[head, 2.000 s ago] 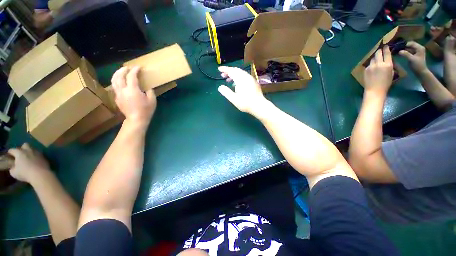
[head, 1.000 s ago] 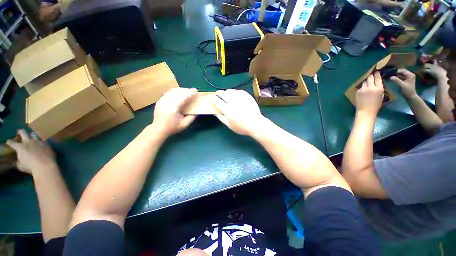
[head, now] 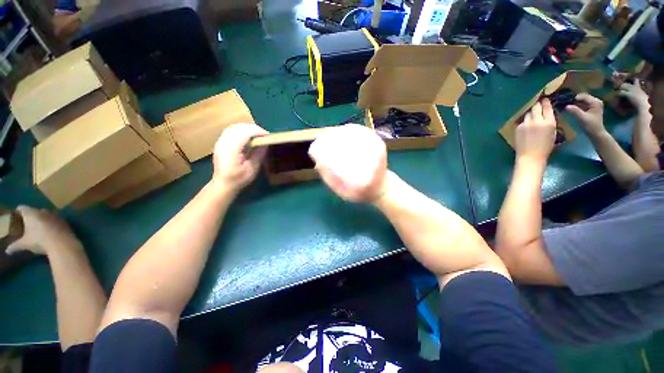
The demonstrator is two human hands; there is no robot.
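A brown mailer box [head: 293, 175] stands on the mat in front of me, its lid partly raised and its inside dark. My left hand [head: 239, 158] grips the left end of the box at the lid. My right hand [head: 351, 162] is at the right end of the lid and hides that corner; its fingers are hard to make out. The box's contents are not clear. An open mailer box [head: 416, 144] stands behind and to the right, with black coiled cable [head: 405, 122] and a shiny pale patch in its tray.
Stacked mailer boxes [head: 91, 156] stand at left, with another box [head: 209, 125] beside them. A black device with yellow edges [head: 342, 67] is at the back. A neighbour's hands hold a box [head: 518, 125] at right. Another person's hand [head: 40, 229] is at far left.
My left hand has moved from the box beside the stack to the box in front of me. My right hand has joined it there. The lid has lifted, showing the dark inside.
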